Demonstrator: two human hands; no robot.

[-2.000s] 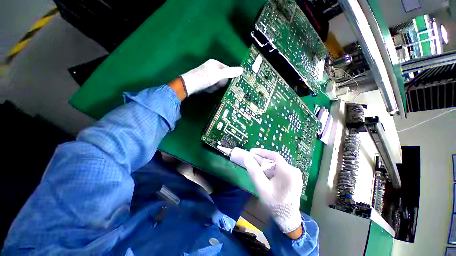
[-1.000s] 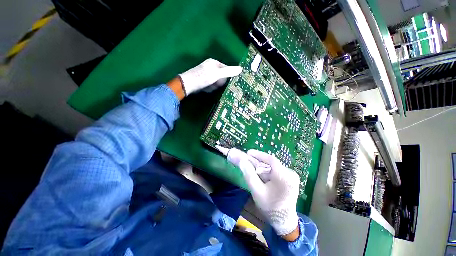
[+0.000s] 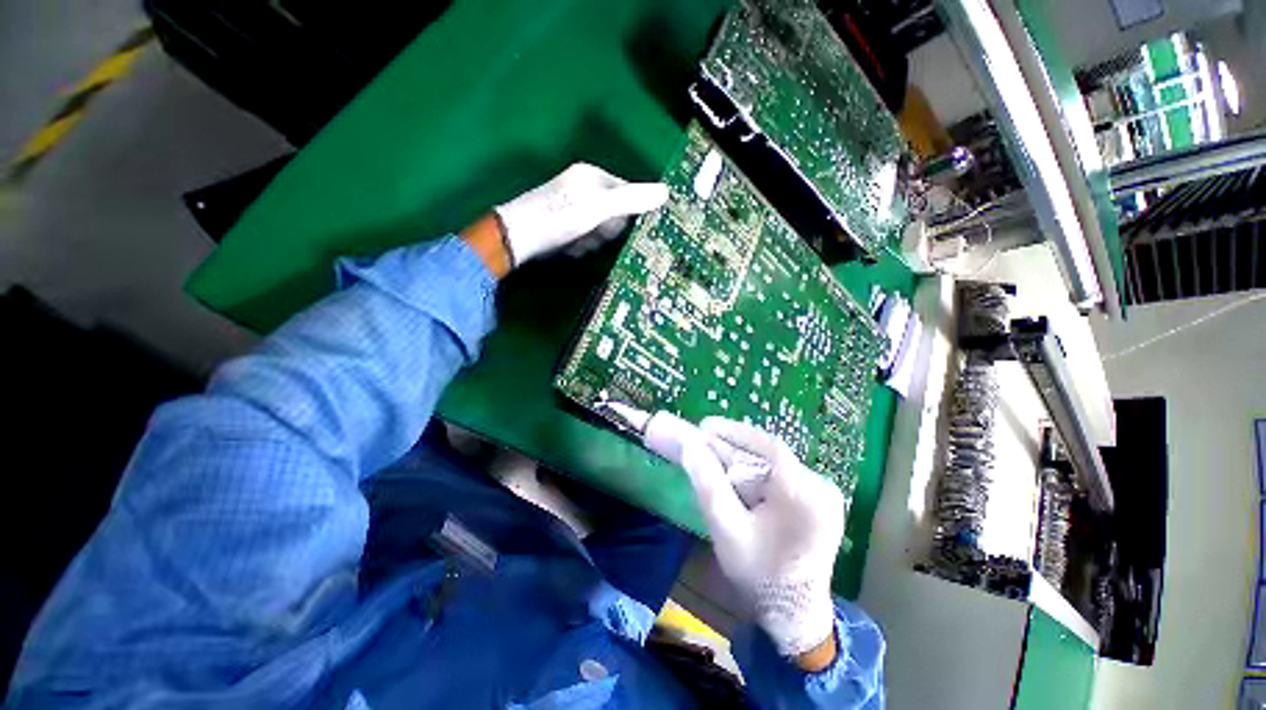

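A green printed circuit board (image 3: pixel 736 312) with many silvery solder joints and a white patch near its far left corner lies tilted in front of me. My left hand (image 3: pixel 576 211), in a white knit glove, holds the board's left edge near that corner; the fingers beneath are hidden. My right hand (image 3: pixel 771 520), also gloved, holds a white pen-type applicator (image 3: pixel 664 433) like a pencil. Its narrow tip is at the board's near corner; whether it touches is too small to tell.
A second board (image 3: pixel 812 118) with a black edge and white wire lies beyond the first on the green mat (image 3: pixel 417 146). Slim white-lilac pieces (image 3: pixel 902 343) lie to the right, beside a pale machine (image 3: pixel 927 458) with dark-silver bristly rows. Black totes (image 3: pixel 299 56) stand at upper left.
My right hand with the applicator has shifted very slightly right, its tip staying around the same near corner. My left hand and the board are nearly unchanged.
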